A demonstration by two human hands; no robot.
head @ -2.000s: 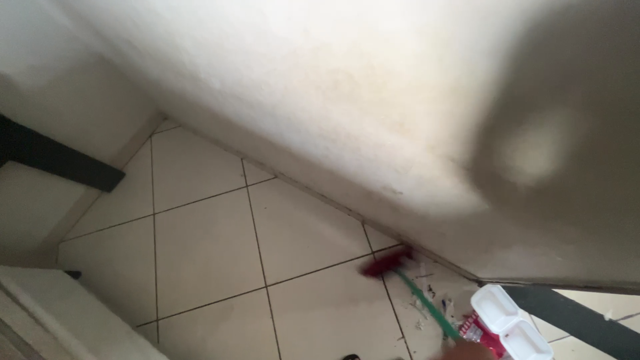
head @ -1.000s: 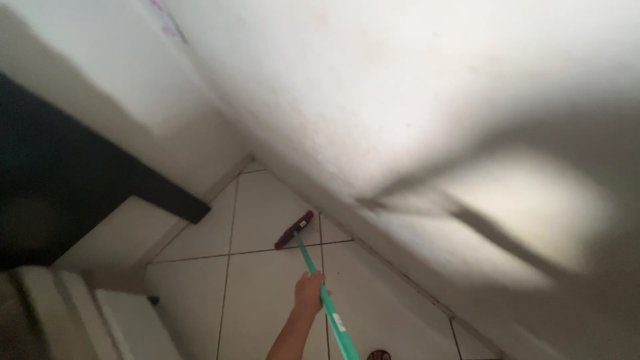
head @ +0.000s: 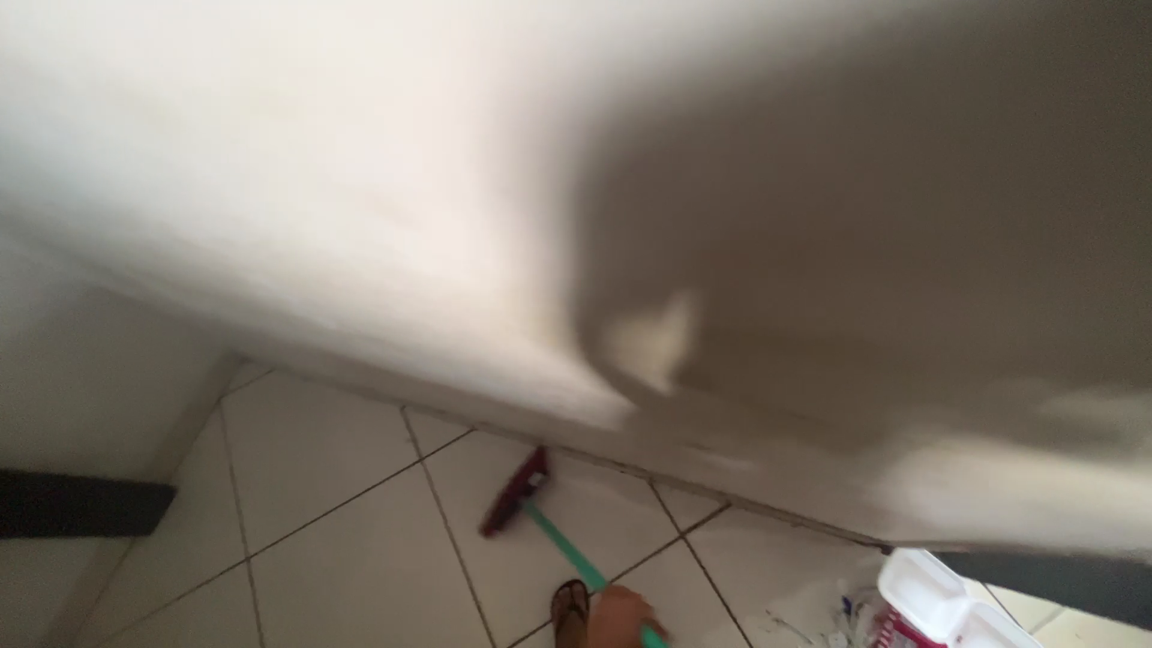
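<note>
A broom lies across the lower middle of the view, its dark red head (head: 517,493) on the floor tiles a little out from the wall's base. Its green handle (head: 567,547) slopes down to the right. My left hand (head: 627,616), as it appears from the forearm's side, is closed around that handle at the bottom edge. My right hand is out of view. Small litter (head: 832,621) lies on the tiles at the lower right, beside a white foam container (head: 927,585) that stands open and a red and white wrapper (head: 900,630).
A pale wall (head: 378,207) with a large shadow fills the upper view and meets the tiled floor (head: 333,468) along a baseboard. A dark beam-like part (head: 81,504) juts in at the left, and another dark strip (head: 1053,576) is at the right. A sandaled foot (head: 570,607) is beside the handle.
The view has swung; the container and litter, out of sight one second ago, show again at the lower right. The broom head has moved away from the corner, toward the litter.
</note>
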